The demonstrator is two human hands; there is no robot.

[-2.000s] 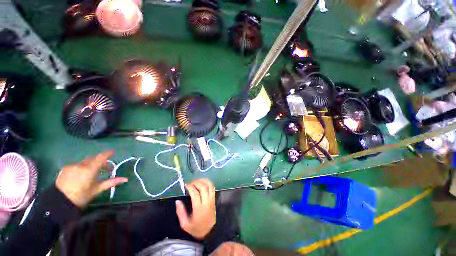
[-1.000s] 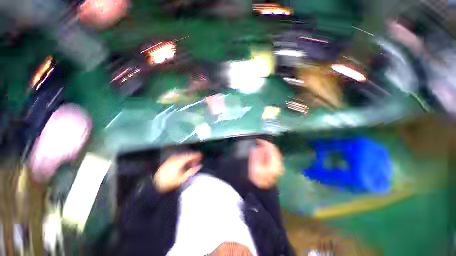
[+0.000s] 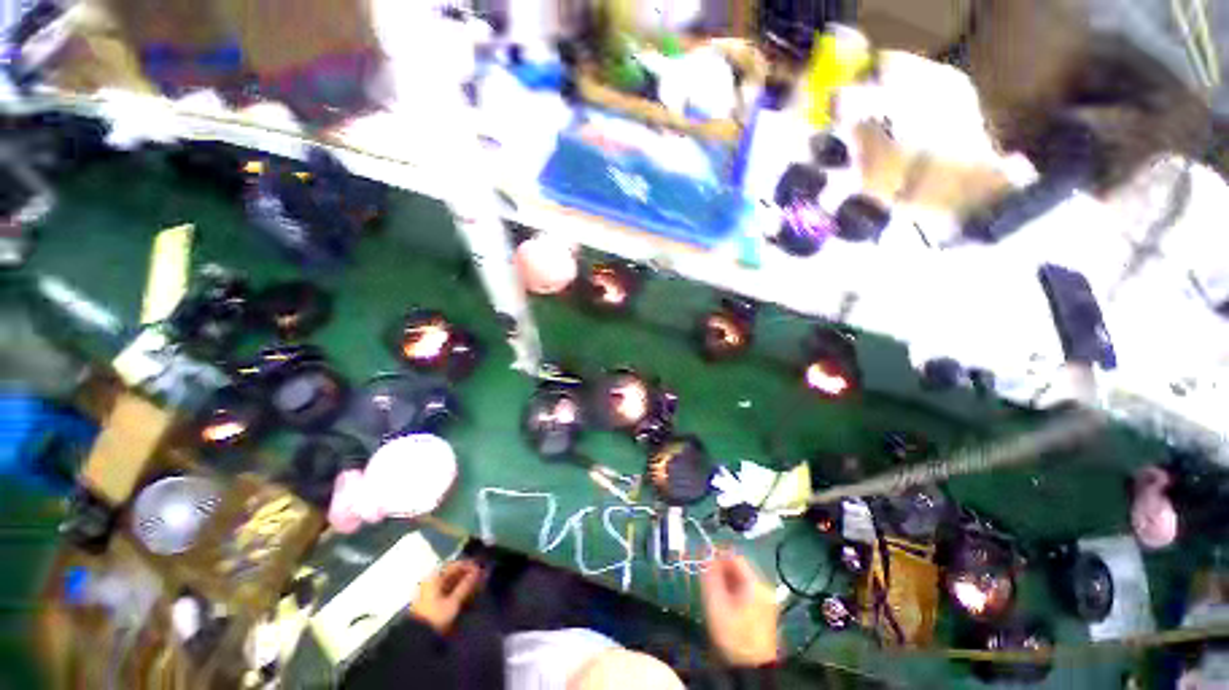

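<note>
The white cable [image 3: 539, 502] lies in loops on the green bench, between and beyond my hands. My left hand [image 3: 448, 593] is at the bench's front edge, left of the cable, with its fingers curled. My right hand [image 3: 741, 607] is at the cable's right end, with its fingertips pointing at the bench. Both hands are small and blurred, and whether either holds anything cannot be told. A slim tool [image 3: 615, 479] lies beyond the cable. A black fan [image 3: 681, 468] and white paper [image 3: 763, 491] lie beyond my right hand.
A pink fan [image 3: 411, 475] stands left of the cable. Several dark fans stand across the bench. A brown open box [image 3: 906, 588] and dark cords lie at right. A blue tray [image 3: 644, 175] lies at the back. A pole [image 3: 964, 461] slants across the right side.
The view has swung up and left, showing the bench's far side. My hands, earlier low over my lap, now sit at the bench edge, further apart. The blue stool has left the lower right.
</note>
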